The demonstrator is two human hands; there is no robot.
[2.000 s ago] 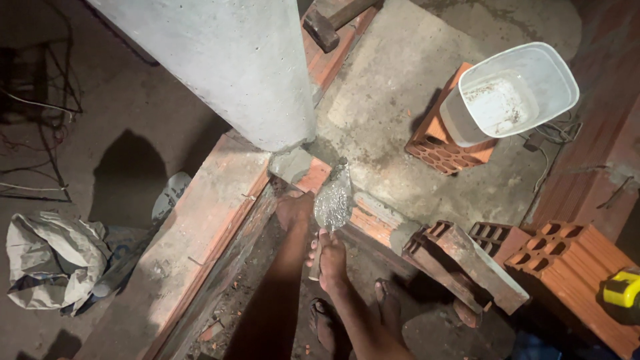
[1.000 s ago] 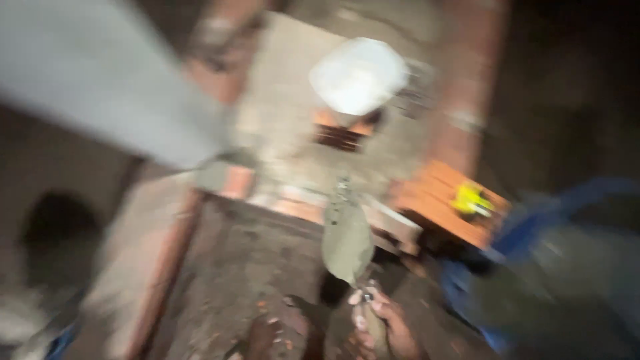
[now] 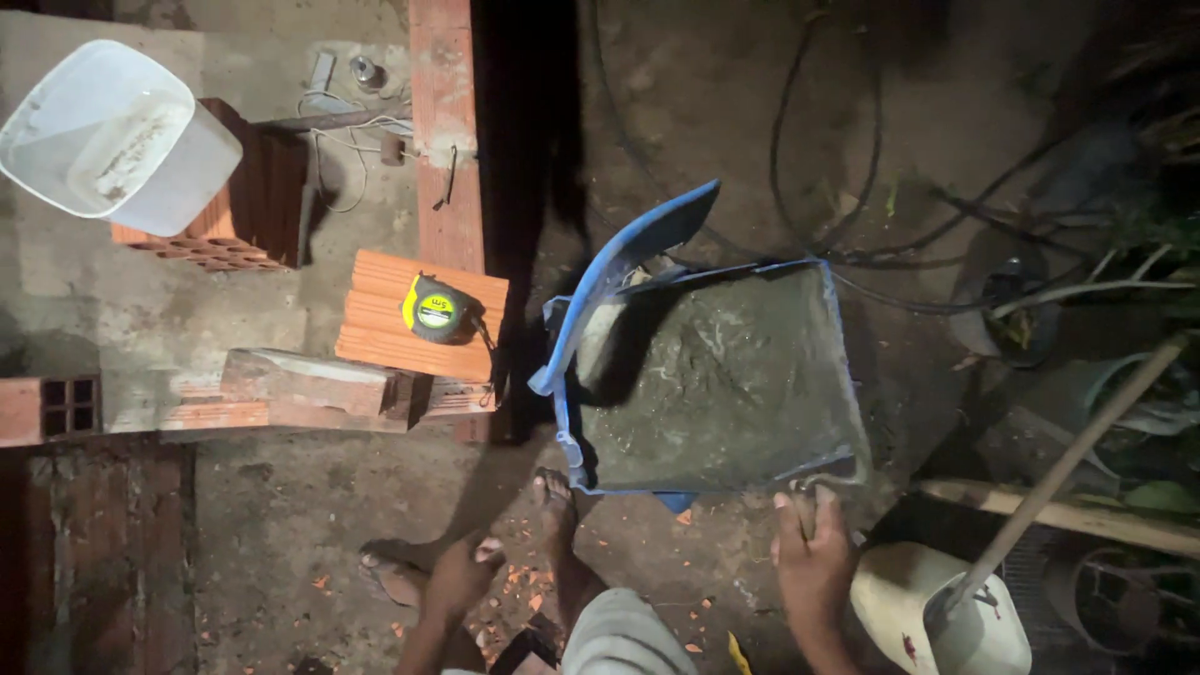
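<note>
My right hand grips the handle of a trowel at the near right corner of a blue-edged plastic container. The trowel's blade is coated and hard to tell from the wet mortar that fills the container. My left hand is over the ground near my feet, its fingers curled and no object visible in it. A curved blue plastic piece rises along the container's left side.
A tape measure lies on a hollow clay brick. A translucent plastic tub rests on another brick at the upper left. A white bucket with a wooden pole stands at right; black cables cross the ground.
The view has swung right, from the brick course and concrete column to the mortar container. The trowel in my right hand has moved from beside the brickwork to the container's edge.
</note>
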